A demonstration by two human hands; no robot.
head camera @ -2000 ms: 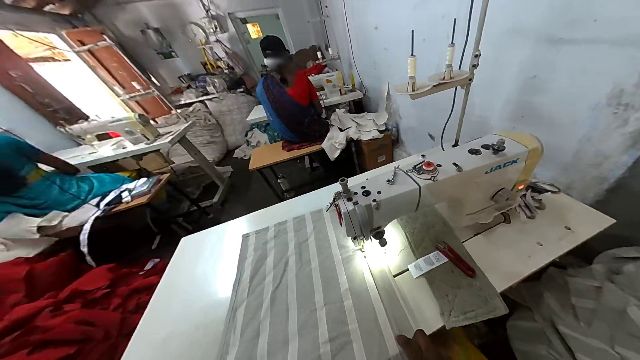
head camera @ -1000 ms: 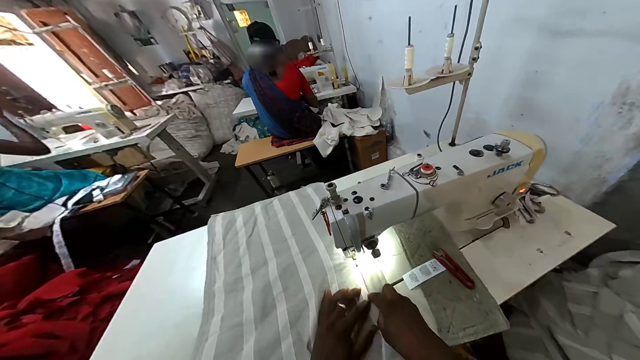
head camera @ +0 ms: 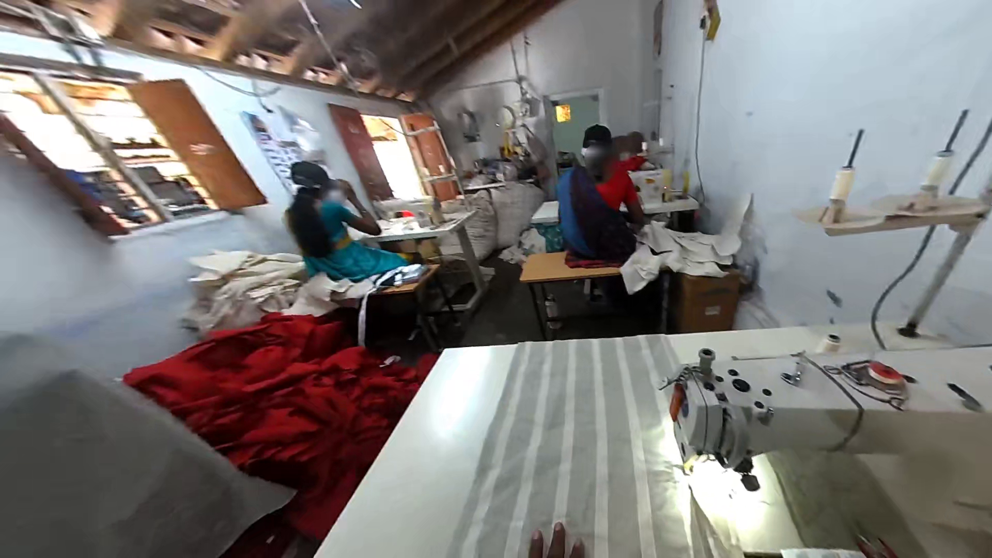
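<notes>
Grey-and-white striped fabric (head camera: 577,434) lies across the white sewing table (head camera: 403,465), its right edge beside the lit needle area of an industrial sewing machine (head camera: 713,422). Only the fingers of my left hand (head camera: 556,542) show at the bottom edge, resting on the stripes; the rest of that hand is out of view. My right hand is not seen. A grey-green cloth (head camera: 837,496) lies on the machine bed, with part of a red-handled tool (head camera: 876,546) and a white label at the bottom edge.
Thread cones (head camera: 842,184) stand on a holder at the right. Red fabric (head camera: 310,403) is heaped left of the table, near a grey cloth (head camera: 116,465). Two people sit at other machines behind, by a wooden bench (head camera: 573,267) and a cardboard box (head camera: 707,302).
The view has swung left and up. One second ago both hands were on the fabric near the needle; now only some left fingers show, farther from the needle.
</notes>
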